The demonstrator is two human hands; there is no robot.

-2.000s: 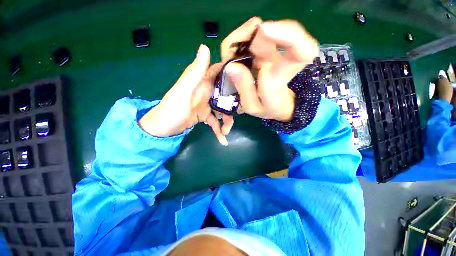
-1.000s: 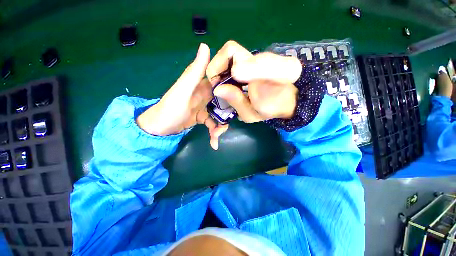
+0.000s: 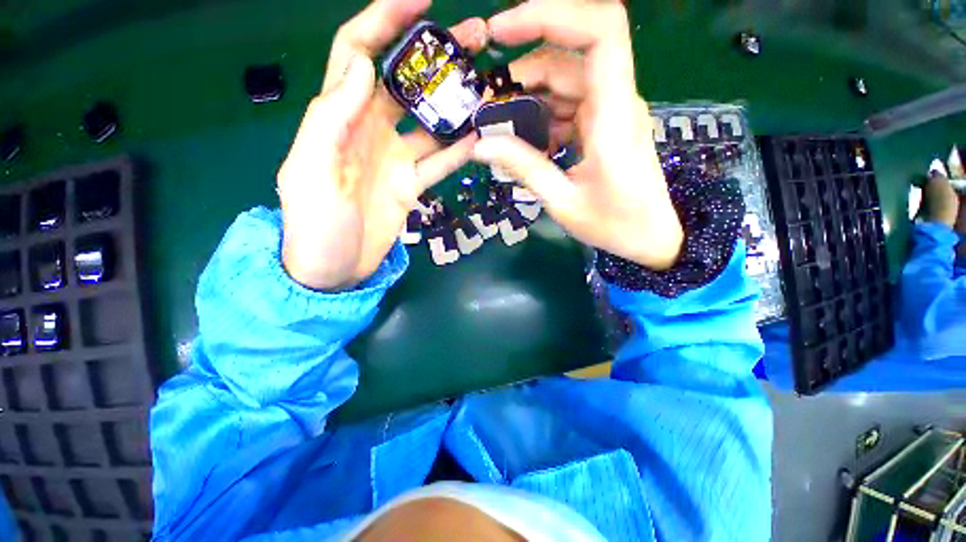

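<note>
My left hand [image 3: 344, 169] holds a black watch case [image 3: 432, 80], its open side up, showing gold-yellow and silver-white parts. My right hand [image 3: 604, 138] holds a black display module [image 3: 513, 121] with a pale patch on its back, the thumb on that patch. The module is right beside the case's lower right edge. A dark flex part shows above the module; whether it joins the two is unclear. Below the hands, several small flex assemblies with white L-shaped backing [image 3: 477, 226] lie in a cluster on the green mat.
A black pocket tray [image 3: 85, 376] at left holds several glossy units. A clear blister tray [image 3: 699, 125] and a tilted black tray [image 3: 832, 254] lie at right. Loose watch units [image 3: 264, 83] sit along the far bench. Another person's hand and blue sleeve [image 3: 932, 265] show at far right.
My hands have moved up and opened apart, so the case's inside and the display module now show separately. The flex cluster below them has come into view. One far unit is now hidden.
</note>
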